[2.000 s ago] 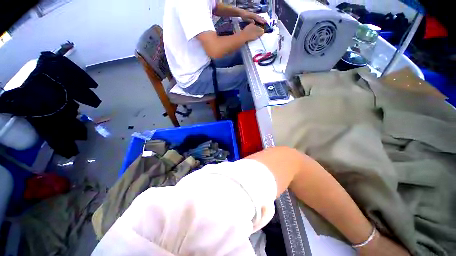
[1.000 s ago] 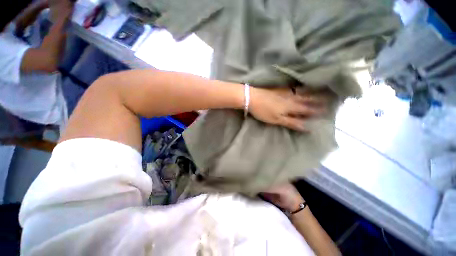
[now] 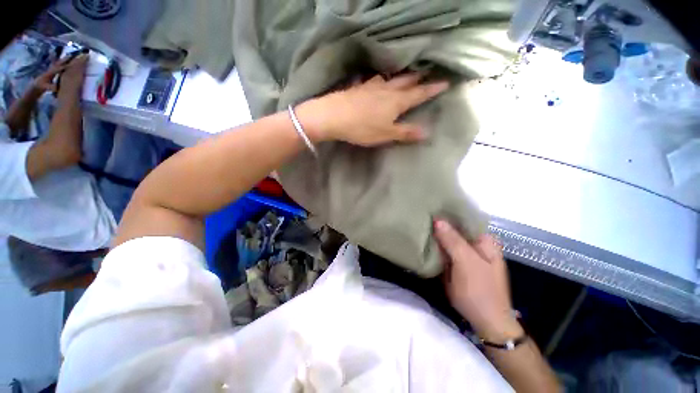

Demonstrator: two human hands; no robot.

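An olive-khaki garment piece [image 3: 384, 184] is bunched over the table's front edge and hangs down in front of me. More of it spreads back towards the sewing machine [image 3: 606, 27] at the upper right. My left hand [image 3: 376, 111], with a white bracelet at the wrist, lies flat on top of the cloth with its fingers spread. My right hand [image 3: 472, 269], with a dark band at the wrist, pinches the cloth's lower right edge at the table edge.
A blue bin [image 3: 222, 230] with olive cloth pieces stands below the table. A ruler [image 3: 568, 261] runs along the front edge. A control panel [image 3: 156, 89] and red-handled scissors [image 3: 109, 81] are at left, near another person's arm [image 3: 61, 130]. Clear plastic bags [image 3: 668, 84] lie at right.
The view has swung right, bringing the machine in. The cloth now hangs over the front edge. My right hand has risen from below the cloth to its edge; my left hand still rests on top.
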